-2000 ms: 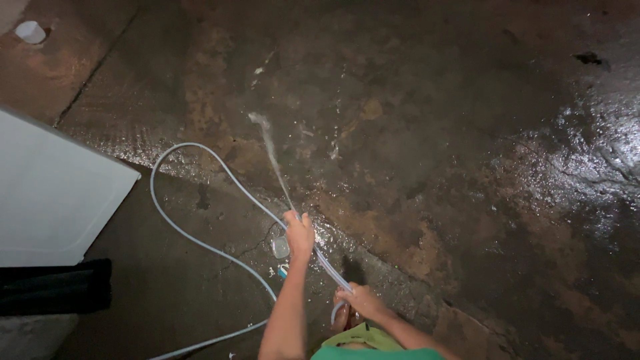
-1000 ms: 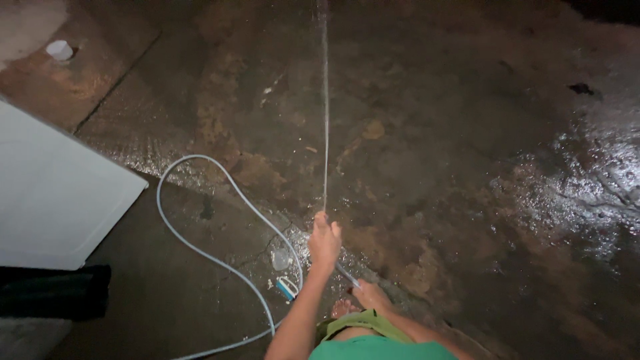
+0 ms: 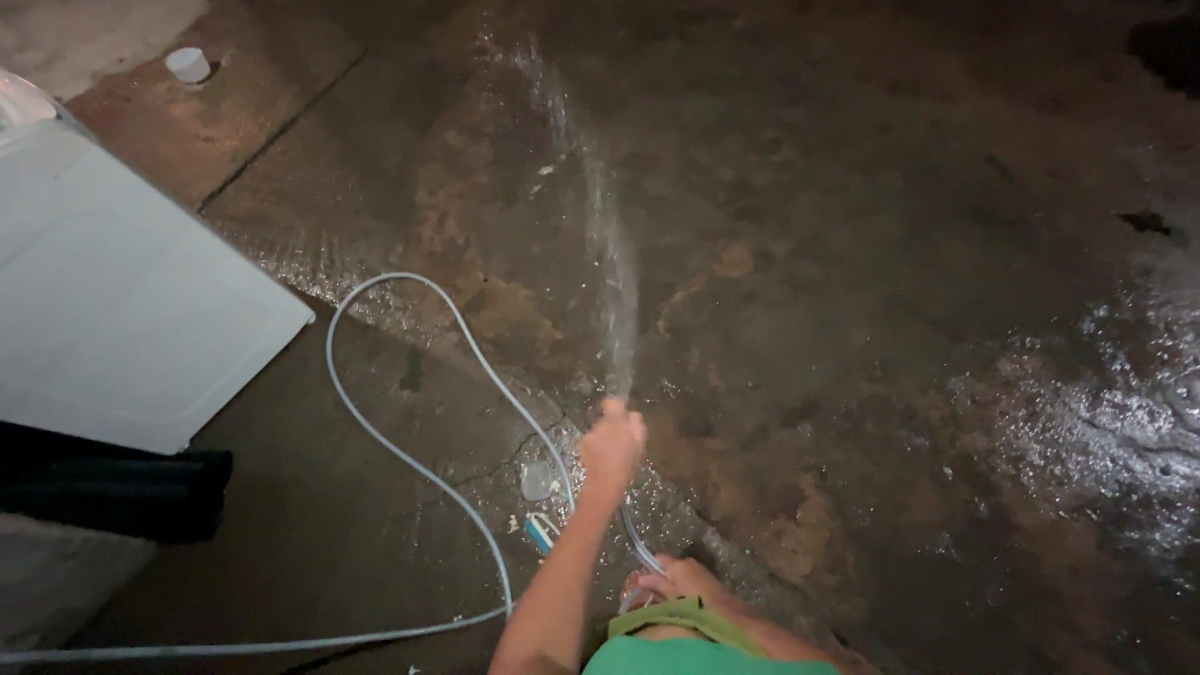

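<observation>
My left hand [image 3: 613, 445] is closed around the outlet end of a pale grey hose, and water sprays from it up the view over the wet concrete floor [image 3: 797, 309]. Lower and to the right, my right hand [image 3: 677, 578] grips a further part of the same hose near my waist. The hose [image 3: 459, 502] makes a large loop on the floor to the left, then runs off at the lower left edge. Beside my left forearm lie a blue and white object, perhaps a brush [image 3: 541, 532], and a translucent roundish item [image 3: 537, 480].
A white appliance or cabinet [image 3: 131, 281] stands at the left, with a black object [image 3: 112, 483] below it. A small white cup-like container [image 3: 187, 65] lies at the upper left. Wet, shiny floor spreads on the right, and a small dark scrap [image 3: 1145, 222] lies there.
The water jet has swung from upper left to straight ahead, then to a curved spray leaning left. My left hand has shifted slightly, still on the hose.
</observation>
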